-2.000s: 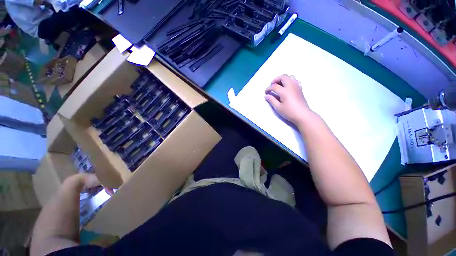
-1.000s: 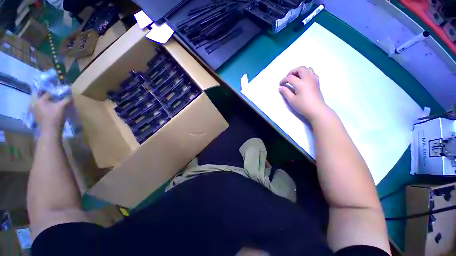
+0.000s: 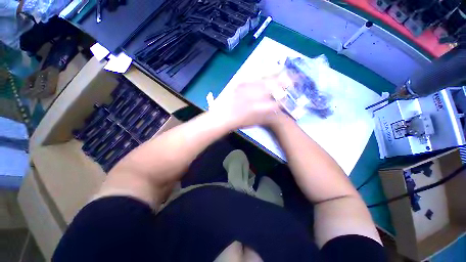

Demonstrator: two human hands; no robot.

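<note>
A clear plastic bag (image 3: 311, 84) with dark contents lies blurred on the white work sheet (image 3: 340, 138), in front of my hands. My left hand (image 3: 248, 102) is over the sheet at the near edge of the bag, blurred by motion. My right hand (image 3: 268, 110) is beside it, overlapped by it, so its fingers are mostly hidden. Whether either hand grips the bag cannot be told.
A large carton (image 3: 48, 171) with rows of black units (image 3: 122, 120) stands at left. A black tray (image 3: 191, 74) holds strips and stacked units. At right are a grey electric screwdriver (image 3: 437, 74), a screw feeder (image 3: 398, 128), a small open carton (image 3: 424, 225) and a black cable.
My left hand has come from the far left over to the sheet, and the plastic bag now lies there. My right hand has moved beside it. The screwdriver has come into view.
</note>
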